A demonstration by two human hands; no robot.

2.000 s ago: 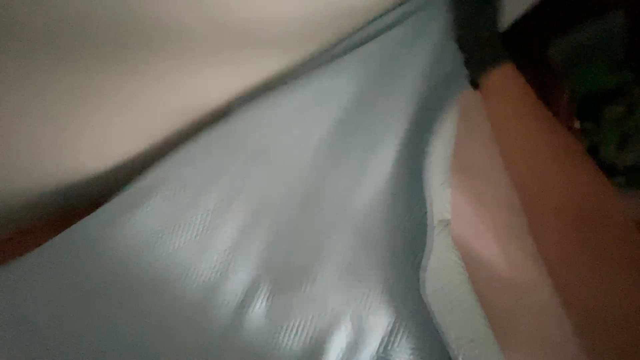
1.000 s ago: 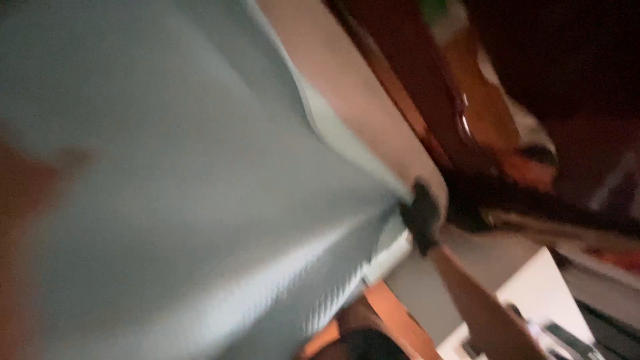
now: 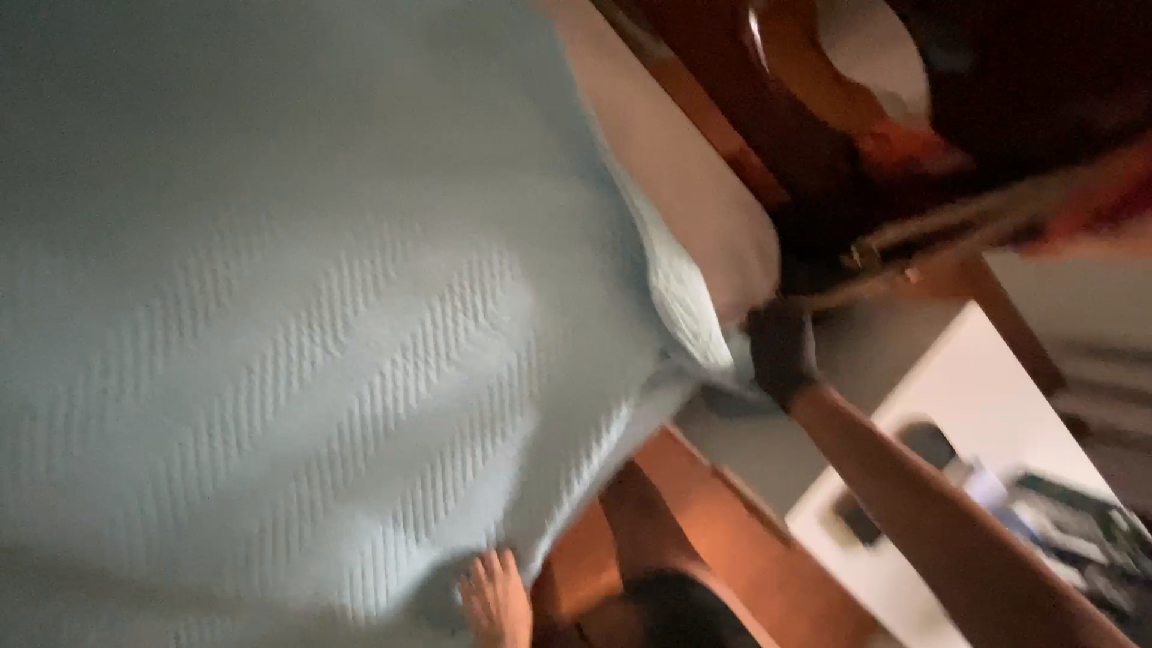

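Note:
A pale grey-green quilted cover [image 3: 360, 360] with a ribbed pattern fills the left and middle of the view. It lies over a mattress, whose pinkish-beige side [image 3: 693, 180] shows along the right, and its pale edge is turned up there. My right hand [image 3: 783, 346], dark as if gloved, grips the bunched corner of the cover beside the mattress corner. At the bottom, my left hand [image 3: 495, 594] rests on the cover near its lower edge, fingers extended; the wrist is cut off by the frame.
A white tabletop [image 3: 972, 360] with several blurred items stands at the right, beyond my right forearm. Dark reddish-brown furniture [image 3: 720, 81] borders the mattress at the top. An orange-brown surface [image 3: 747, 522] and a black rounded thing [image 3: 684, 612], unclear what, lie below the cover.
The view has swung a lot. My left hand has come into view on the cover at the bottom. My right hand is at the mattress corner, as one second ago.

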